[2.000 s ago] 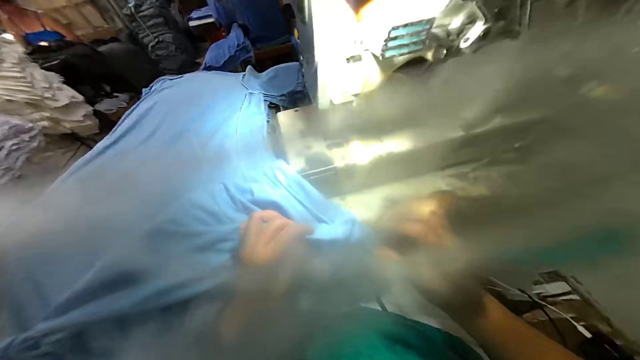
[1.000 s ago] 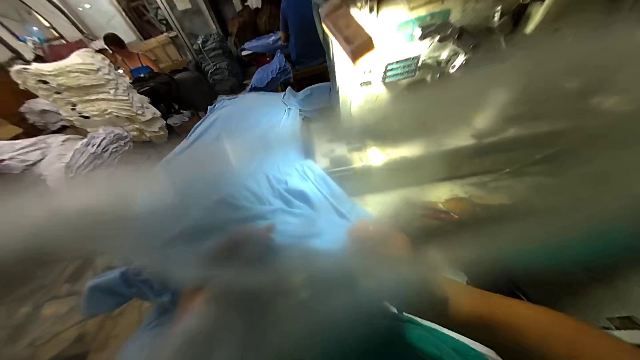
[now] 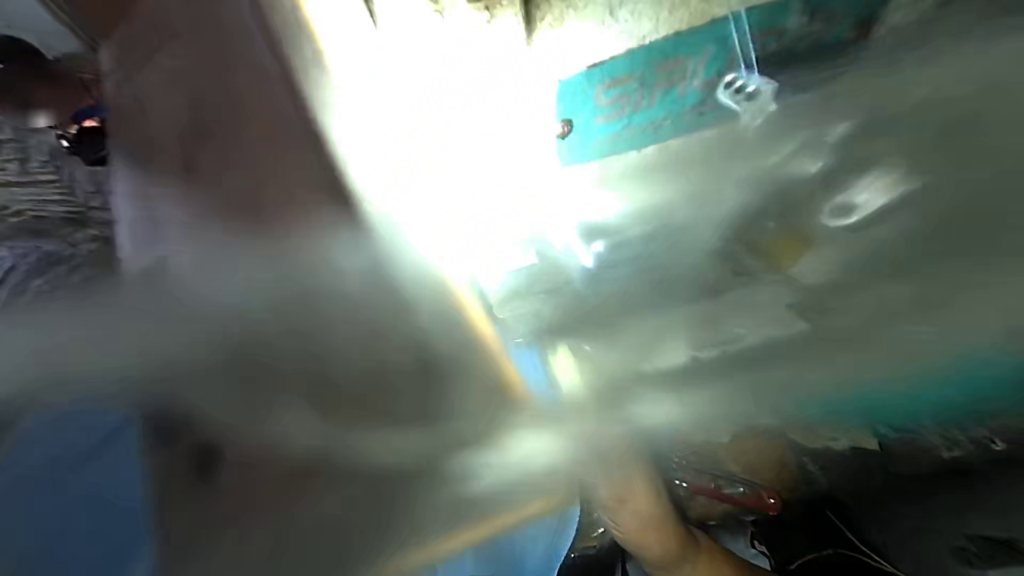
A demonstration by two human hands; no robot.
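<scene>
My right forearm comes up from the lower right, and my right hand (image 3: pixel 608 456) is a blur beside the edge of a large brown shape (image 3: pixel 264 304) very close to the camera; I cannot tell what this shape is or whether the hand holds anything. My left hand cannot be made out. Light blue cloth (image 3: pixel 520 540) shows below the shape, with a darker blue patch (image 3: pixel 72 488) at the lower left. A grey machine body (image 3: pixel 720 304), likely a sewing machine, fills the right side under a glaring light (image 3: pixel 448 136).
A teal plate (image 3: pixel 640 104) with writing is at the top, with threads hanging through a small metal guide (image 3: pixel 748 94) in front. A stack of pale cloth (image 3: pixel 36 176) and a person (image 3: pixel 48 88) are at the far left. A red object (image 3: pixel 736 494) lies at lower right.
The view has moved much nearer to the machine. The brown shape now covers much of the left and middle, where the blue cloth showed before.
</scene>
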